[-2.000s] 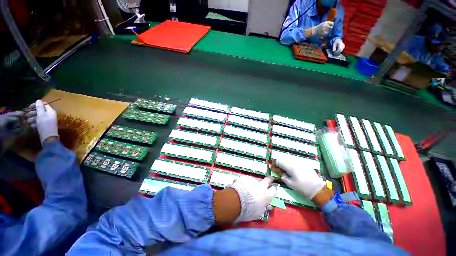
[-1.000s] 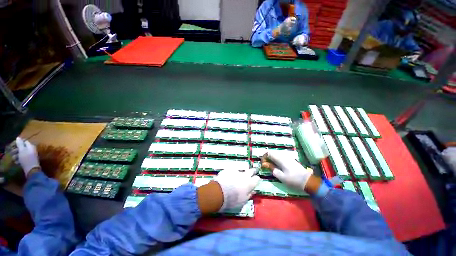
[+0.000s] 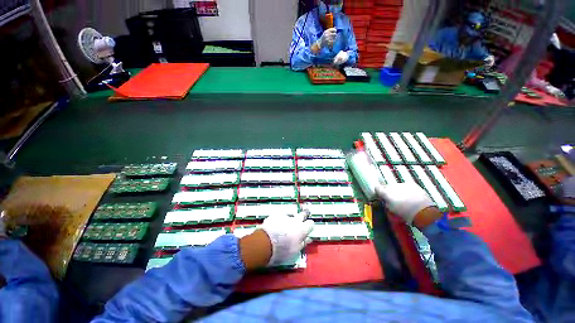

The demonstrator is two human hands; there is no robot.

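Green circuit boards covered with pale strips (image 3: pixel 268 193) lie in three columns on a red sheet (image 3: pixel 328 264). My left hand (image 3: pixel 287 238), in a white glove, is over the lower middle boards with its fingers bent. Whether it holds anything is unclear. My right hand (image 3: pixel 406 200), also gloved, has its fingertips at the lower right edge of a shiny pale green strip bundle (image 3: pixel 364 171) between the two red sheets. Its grip is not clear. More covered boards (image 3: pixel 403 148) lie slanted on the right red sheet (image 3: pixel 488 214), partly behind my right hand and sleeve.
Uncovered green boards (image 3: pixel 123 211) lie to the left, beside a brown-stained tan sheet (image 3: pixel 47 195). A black tray (image 3: pixel 514 176) is at the right. Across the belt are stacked red sheets (image 3: pixel 161 81) and a person (image 3: pixel 325 38) holding an orange-handled tool. Neighbours' sleeves show at both sides.
My right hand has left the boards near my left hand and moved right to the strip bundle. My left hand stays over the lower boards. The view has turned right, shifting the scene left.
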